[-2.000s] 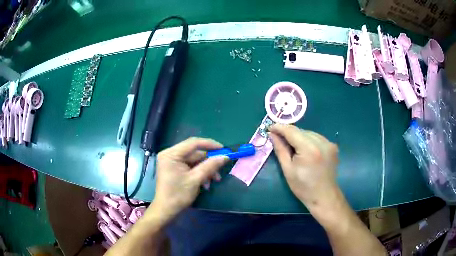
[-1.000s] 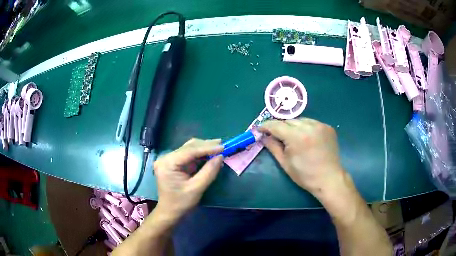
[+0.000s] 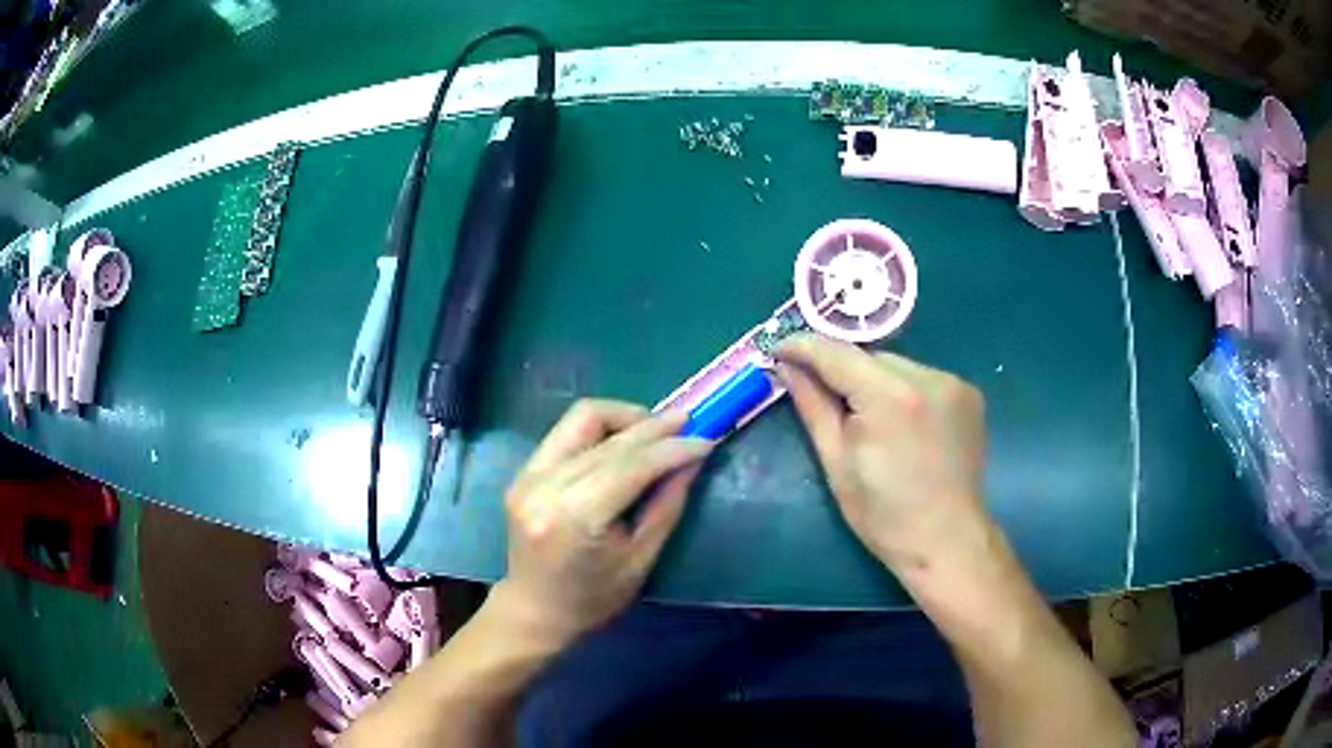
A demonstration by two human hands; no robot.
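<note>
The pink fan housing (image 3: 893, 311) lies on the bench with its round spoked ring up and right and its trough handle pointing down and left. The blue battery cell (image 3: 726, 403) lies along the handle trough. My left hand (image 3: 606, 497) grips the battery's lower end and the handle there, hiding that end. My right hand (image 3: 877, 424) has thumb and index fingertips pinched at the battery's upper end, beside the small control board (image 3: 779, 329). What is between those fingertips is too small to tell.
The electric screwdriver (image 3: 490, 263) and utility knife (image 3: 374, 333) lie left, with a looping cord. Screws (image 3: 712, 138), a handle cover (image 3: 935, 159) and small boards (image 3: 872, 104) lie beyond. Pink shells (image 3: 1066, 154) and a plastic bag (image 3: 1256, 424) are right; assembled fans (image 3: 91, 329) far left.
The battery has moved from above the handle into line with its trough. The housing's handle has swung to point further left. My left hand has moved right and closed around the lower end.
</note>
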